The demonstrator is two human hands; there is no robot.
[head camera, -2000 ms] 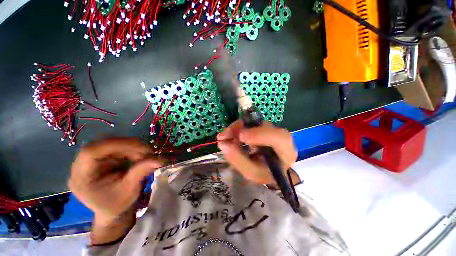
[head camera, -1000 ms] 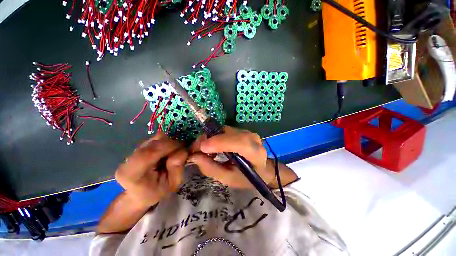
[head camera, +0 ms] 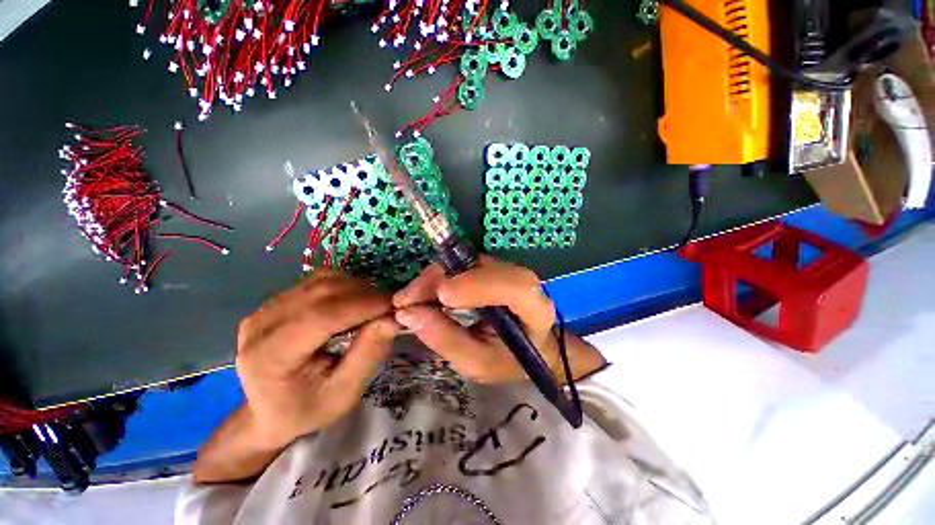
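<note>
My right hand holds the soldering iron like a pen, its metal tip pointing up and away over the PCB panel being wired. My left hand is in front of the panel's near edge, its thumb and finger pinched against my right fingertips. Anything between the fingertips is too small or hidden to tell. The panel is green with joined rings and has a few red leads at its left side. A loose pile of red leads with white ends lies to the left.
A bare PCB panel lies right of the wired one. Wired boards lie at the far side. An orange solder station, a tip cleaner tray and a cardboard box stand at the right. A red plastic stool is beside the bench.
My hands have come together before the panel; two seconds ago they were apart, with a red lead at my right fingers. The iron has swung left, then slightly back right.
</note>
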